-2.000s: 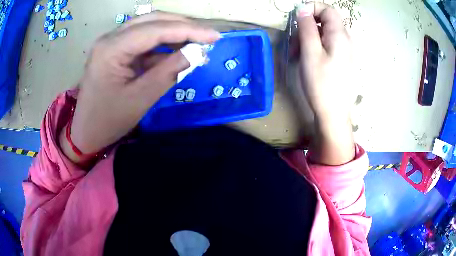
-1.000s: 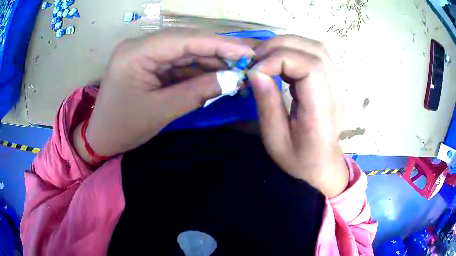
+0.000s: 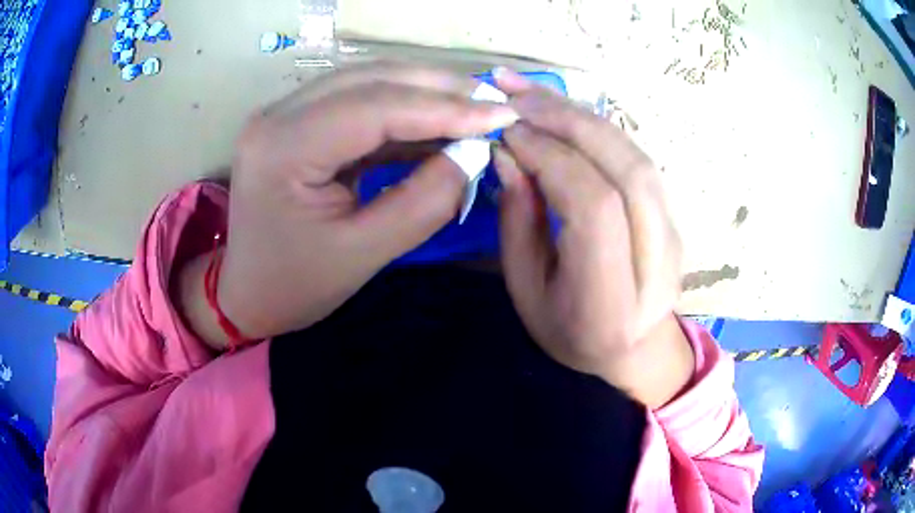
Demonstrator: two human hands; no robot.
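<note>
My left hand (image 3: 341,190), with white tape on its thumb, and my right hand (image 3: 592,220) meet fingertip to fingertip over the small blue tray (image 3: 441,244). A small blue component (image 3: 494,130) shows only as a bit of blue between the fingertips; most of it is hidden. The left finger and thumb pinch it. The right fingertips touch the same spot; whether they hold a thin pin cannot be seen. The hands hide most of the tray and its contents.
Loose blue-white components (image 3: 128,40) lie at the upper left beside a large blue bin (image 3: 35,110). One component (image 3: 271,41) lies nearer. Thin metal slivers (image 3: 707,45) are scattered at the upper right. A clear strip (image 3: 431,50) lies behind the tray. A dark phone (image 3: 877,157) lies far right.
The right hand has come from the upper right to meet the left over the tray. Since a second ago, the fingers have closed further around the component, hiding more of it.
</note>
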